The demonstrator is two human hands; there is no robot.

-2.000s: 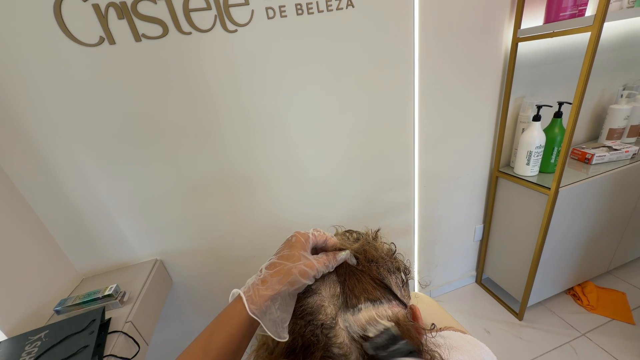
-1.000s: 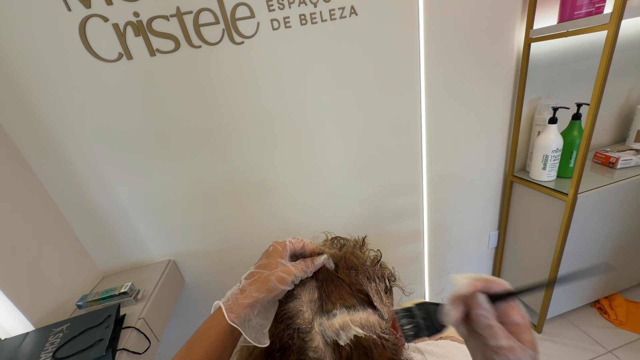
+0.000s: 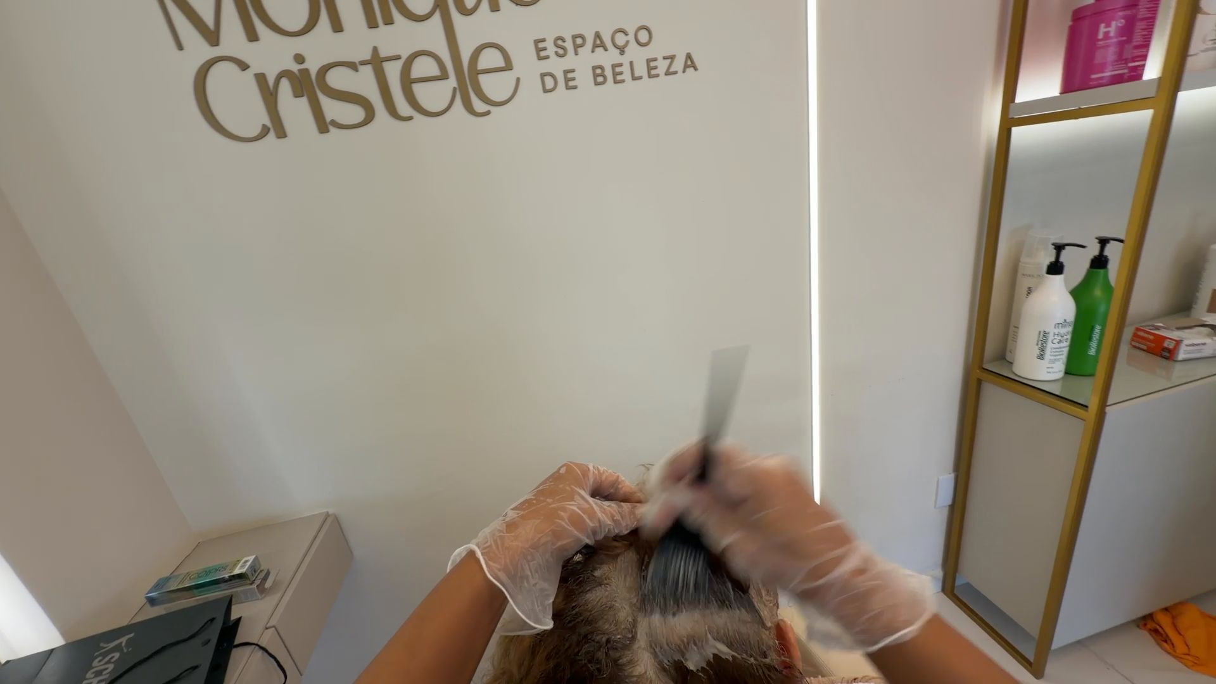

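Observation:
Both my hands wear clear disposable gloves over a seated person's head of brown hair (image 3: 589, 608). My left hand (image 3: 565, 527) pinches a lock of that hair at the top of the head. My right hand (image 3: 750, 513), blurred, grips a black hair-dye brush (image 3: 689, 570) by its handle, which points up. The brush's dark bristles lie flat on the hair just below my fingers. Pale cream (image 3: 708, 636) coats the roots under and below the bristle tips. Part of the person's ear shows at the right of the head.
At the left, a pale cabinet (image 3: 309, 570) holds small boxes (image 3: 204, 579) and a black paper bag (image 3: 123, 651). A gold-framed shelf (image 3: 1126, 247) at the right carries a white pump bottle (image 3: 1045, 328) and a green one (image 3: 1092, 323). An orange cloth (image 3: 1183, 636) lies on the floor.
My right hand, out of view two seconds ago, came in at the right with the brush and has moved left onto the hair. My left hand still holds hair at the top.

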